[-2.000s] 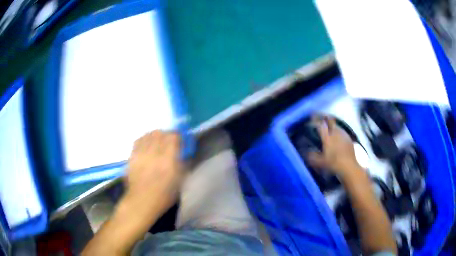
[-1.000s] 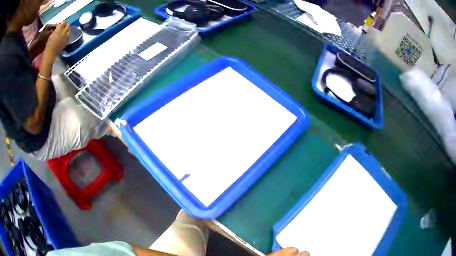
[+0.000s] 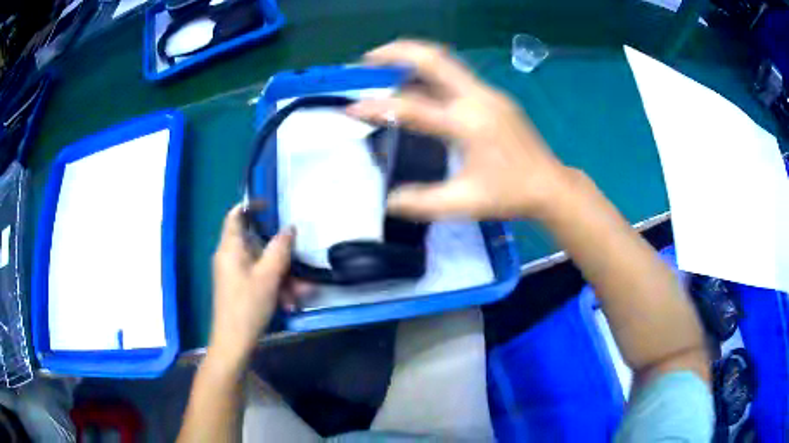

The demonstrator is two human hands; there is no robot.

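Note:
Black over-ear headphones [image 3: 372, 261] are held over a white-lined blue tray [image 3: 394, 313] at the centre. The headband curves round on the left and a round earcup lies near the tray's front. My left hand [image 3: 251, 281] grips the headband at its left side. My right hand [image 3: 471, 143] is blurred, above the right part of the tray, with thumb and fingers spread around a dark part and a pale, thin edge. Whether it grips either cannot be told. The dark shape behind it is partly hidden.
An empty white-lined blue tray [image 3: 173, 260] lies at left. Another tray [image 3: 216, 43] with headphones is beyond. A small clear cup [image 3: 527, 53] stands on the green bench. At right, a white sheet [image 3: 709, 173] overhangs a blue bin [image 3: 554, 363] holding headphones, below the bench edge.
The view has turned back to the bench and the right-hand bin. Both hands are now over the centre tray with headphones; one second ago that tray showed only white liner and one hand at the bottom edge.

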